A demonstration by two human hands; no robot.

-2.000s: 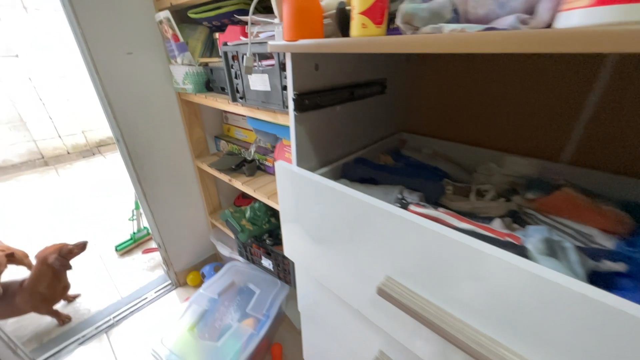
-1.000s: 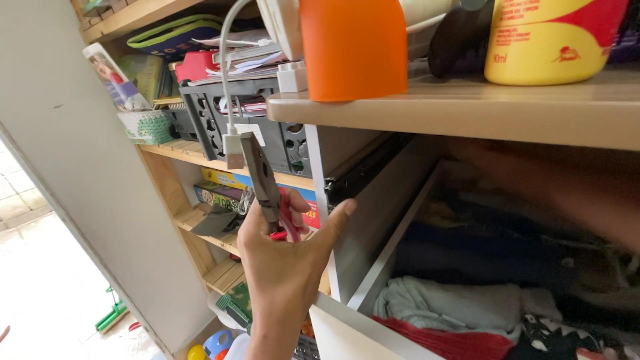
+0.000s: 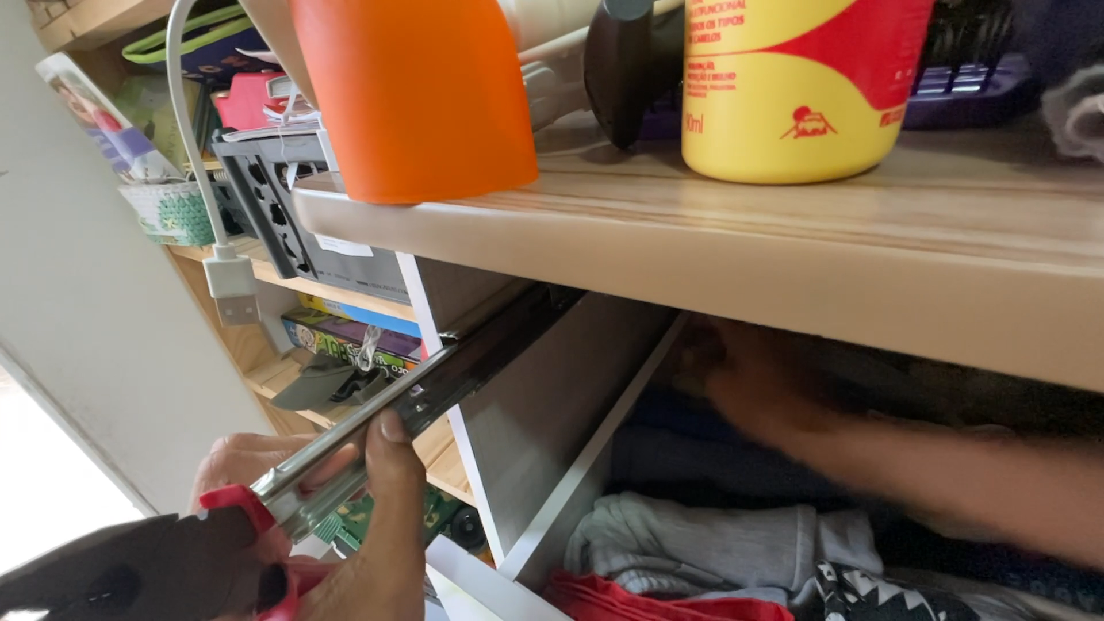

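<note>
My left hand (image 3: 371, 509) holds pliers (image 3: 129, 565) with red handles, their dark jaws at the lower left. The same hand's thumb and fingers pinch the front end of a metal drawer slide (image 3: 405, 405), which extends out from the cabinet's side wall. My right hand (image 3: 716, 354) reaches deep under the wood-look top, inside the cabinet beside the far part of the slide; it is blurred and dark, so its grip cannot be told. Below my right forearm, folded grey clothing (image 3: 690, 535) and a red cloth (image 3: 664, 601) lie in the white drawer (image 3: 595, 466).
An orange container (image 3: 423, 103) and a yellow and red bottle (image 3: 793, 95) stand on the cabinet top (image 3: 690, 267). A white USB cable (image 3: 231, 280) dangles at its left. Wooden shelves behind hold a grey crate (image 3: 362, 267), boxes and a cap (image 3: 315, 382).
The slide now extends out past the cabinet wall, with my left hand on it. The pliers, upright in that hand a second ago, now point to the lower left.
</note>
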